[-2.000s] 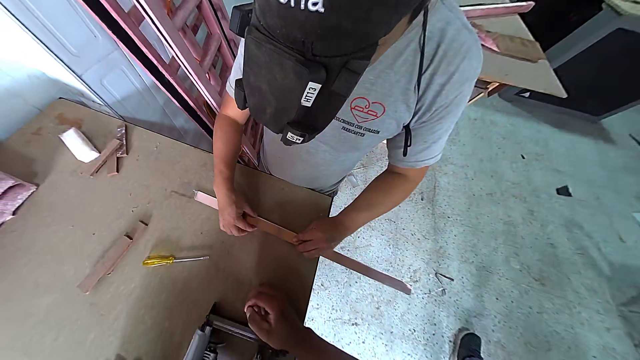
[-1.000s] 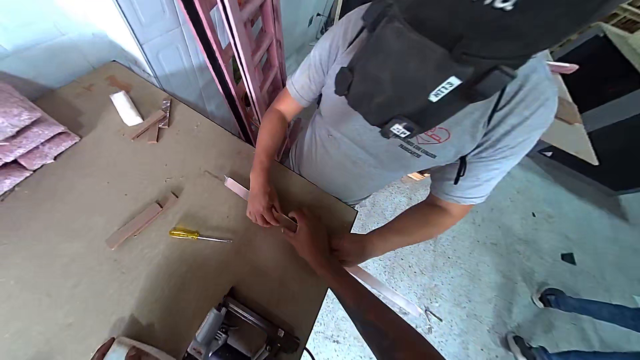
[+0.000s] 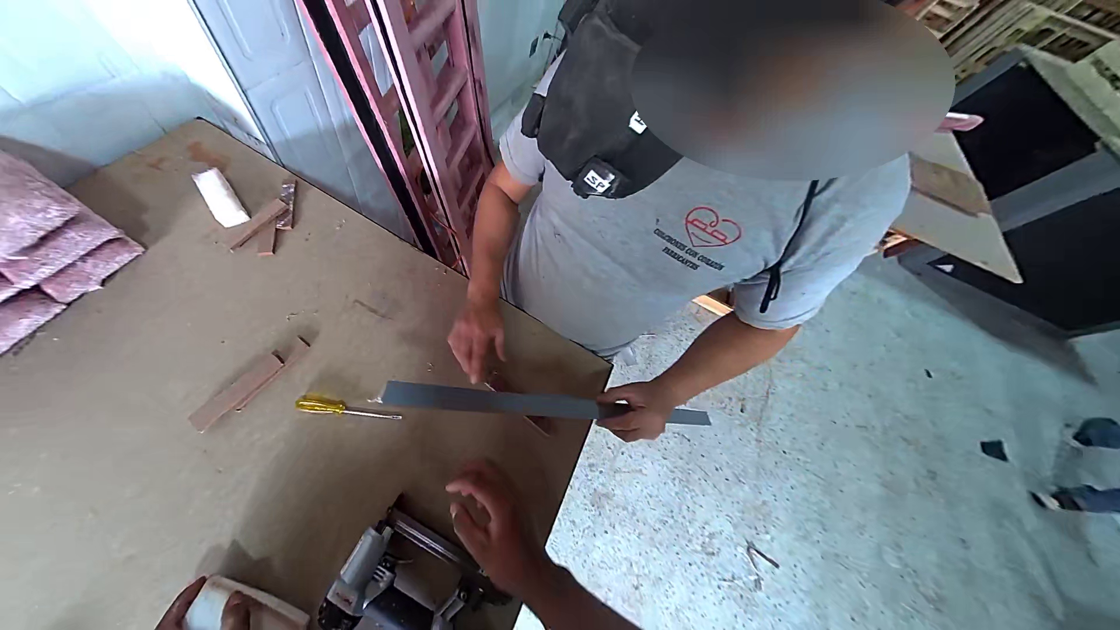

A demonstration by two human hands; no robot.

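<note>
My left hand (image 3: 234,612) is at the bottom left edge, its fingers around a white, box-like object (image 3: 262,602) that the frame cuts off. My right hand (image 3: 494,525) is over the table, holding nothing, fingers apart and partly curled, beside a pneumatic nailer or stapler (image 3: 363,569). Beyond it, a co-worker's hand (image 3: 637,411) grips a long flat grey strip (image 3: 499,402) that extends past the table's corner. The co-worker's other hand (image 3: 477,339) is near a thin brown strip (image 3: 535,424) partly hidden under the grey one. A yellow-handled screwdriver (image 3: 322,404) lies left of them.
Wood strips (image 3: 236,391) lie on the brown table (image 3: 114,420). Farther back are a white piece (image 3: 220,198) and short wood scraps (image 3: 260,224). Pinkish padded material (image 3: 61,236) is stacked at left. A pink frame (image 3: 429,114) stands behind the table. Another person's feet (image 3: 1081,499) show at right.
My right hand has left the strip at the co-worker's hands and moved back toward the nailer or stapler. The co-worker now holds a grey strip at a different angle from the earlier strip.
</note>
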